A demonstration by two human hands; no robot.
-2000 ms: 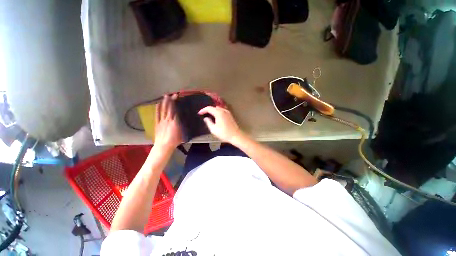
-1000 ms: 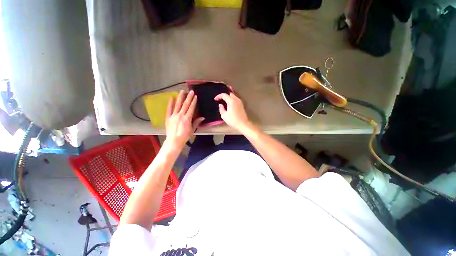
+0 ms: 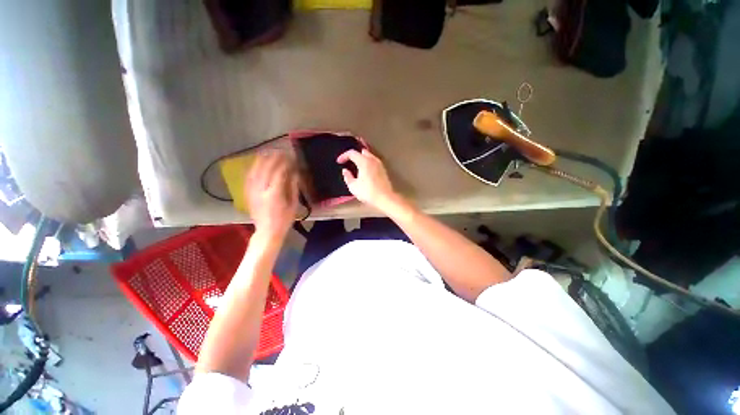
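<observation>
A dark pocket piece (image 3: 323,166) with pink-red edges lies flat near the table's front edge. A yellow template (image 3: 235,180) shows at its left, partly under my left hand (image 3: 274,185), which is blurred; whether it grips the template cannot be told. A thin black cord loop (image 3: 208,172) curves around the template's left side. My right hand (image 3: 364,174) rests on the right part of the piece with its fingers bent. The steam iron (image 3: 487,139), with its orange handle, stands to the right, apart from both hands.
Dark pocket pieces (image 3: 410,20) and a yellow sheet (image 3: 334,4) lie along the far side. A hose and cable (image 3: 602,223) run right from the iron. A grey padded form (image 3: 61,105) stands at left. A red basket (image 3: 182,284) is below the table edge.
My left hand has moved left off the piece's left edge, onto the yellow template. My right hand stays on the piece. The whole view has shifted slightly.
</observation>
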